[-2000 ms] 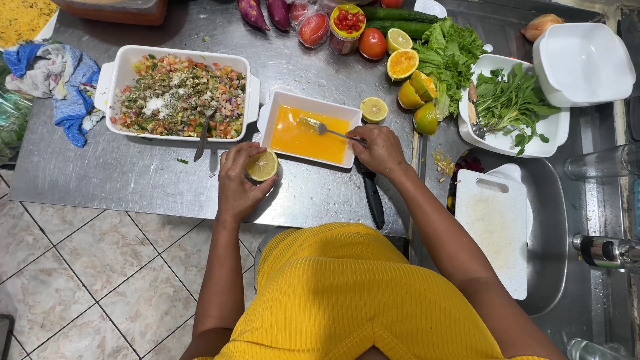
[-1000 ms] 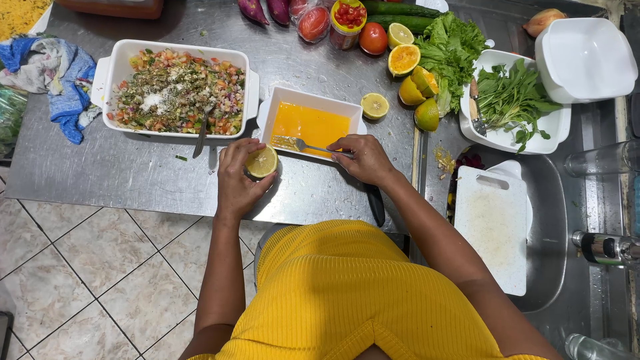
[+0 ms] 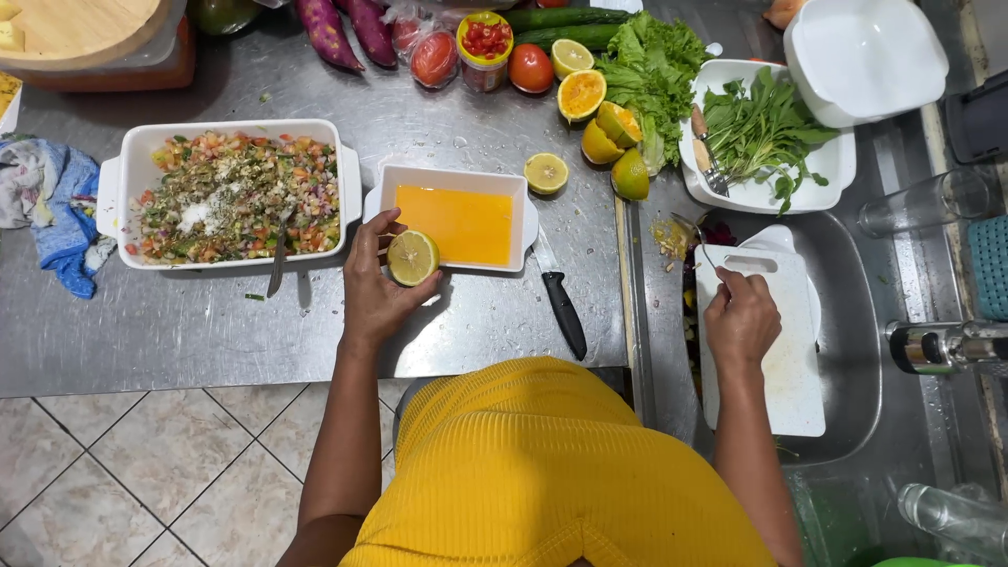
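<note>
My left hand holds a cut lemon half, its cut face up, at the near left corner of a small white dish of orange liquid. Over the sink's left side, my right hand grips a fork by its handle, the head near a small heap of scraps. Another lemon half lies right of the dish. A black-handled knife rests beside it. To the left, a white baking dish holds chopped vegetables with a spoon in them.
A white cutting board lies across the sink, near the faucet. Behind stand a white dish of leafy greens, lettuce, orange pieces, a tomato and a tub of small red peppers. A blue cloth lies left.
My right hand has moved right with the fork, from the small dish to the sink's left side. My left hand still holds the lemon half by the dish.
</note>
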